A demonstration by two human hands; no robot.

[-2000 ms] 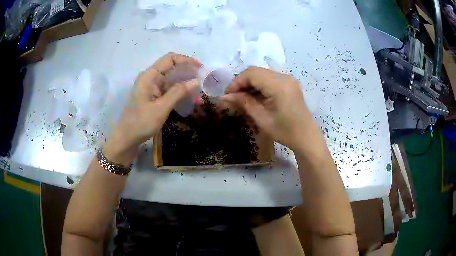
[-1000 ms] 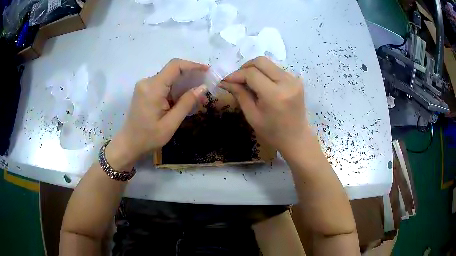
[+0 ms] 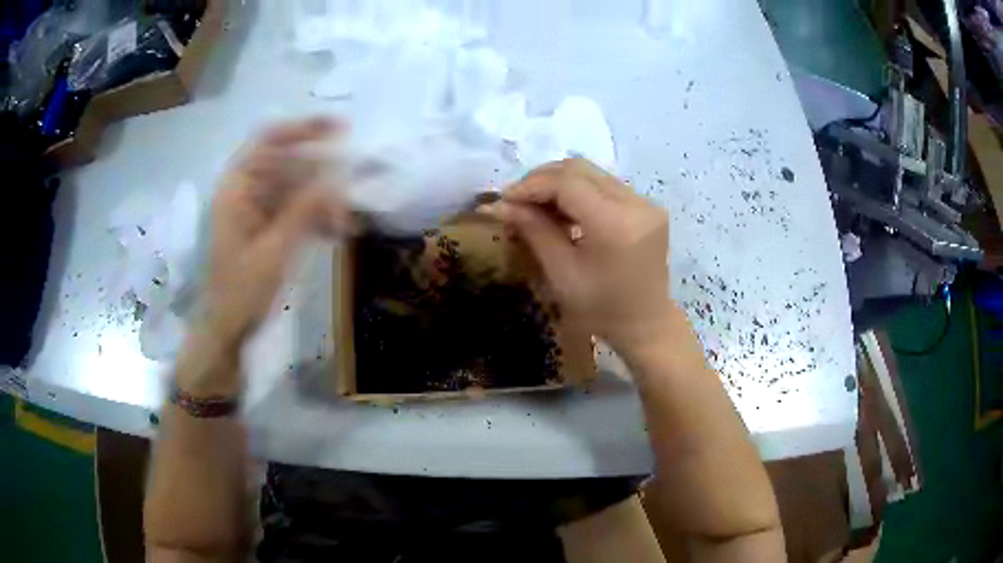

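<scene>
My left hand [image 3: 275, 220] is blurred, left of the cardboard tray. Its fingers are at the left end of a blurred translucent white plastic piece [image 3: 423, 181], which spans between my hands above the tray's back edge. My right hand [image 3: 583, 236] pinches at the piece's right end, with a small dark spot at the fingertips; what the spot is cannot be told. The open cardboard tray [image 3: 344, 330] holds a heap of tiny dark parts [image 3: 451, 330].
More white plastic pieces [image 3: 577, 132] lie behind the tray, others [image 3: 165, 236] at the left. Dark specks [image 3: 759, 308] are scattered on the white table [image 3: 704, 66]. A low carton [image 3: 138, 99] with bags stands upper left. A grey metal machine [image 3: 913, 181] is at the right.
My left hand has moved left, away from my right hand, and is blurred. The plastic piece now stretches wide between the hands. The view has shifted slightly.
</scene>
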